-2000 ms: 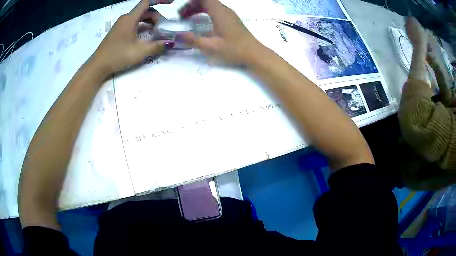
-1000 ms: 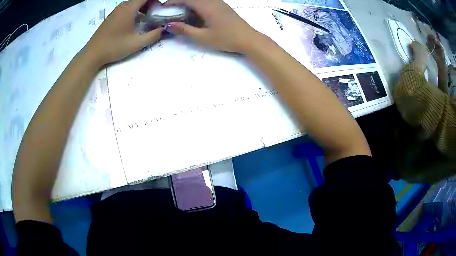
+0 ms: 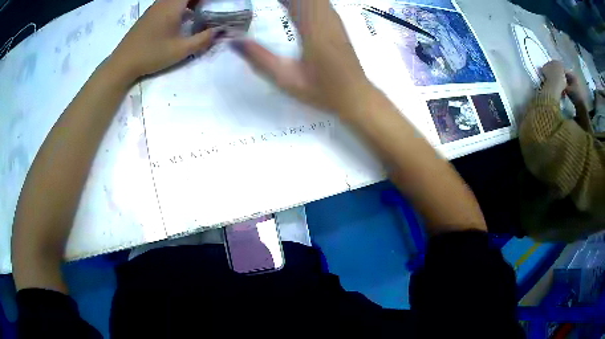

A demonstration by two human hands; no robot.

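Note:
A small grey-white rounded item, possibly a case, is at the top edge of the view, above the white printed table cover. My left hand grips it at its left side, with the thumb at its lower edge. Part of the item is hidden by the fingers and cut off by the frame. My right hand is blurred and open, to the right of the item and apart from it, with its fingers spread.
A slim black tool lies on the blue-purple picture at right. A phone rests on my lap below the table edge. At far right, another person's hands are by a white housing. A blue stool stands below the table.
My right hand has come off the item and moved right and down, its fingers opening. My left hand stays at the item. The other person's hands have shifted slightly at the white housing.

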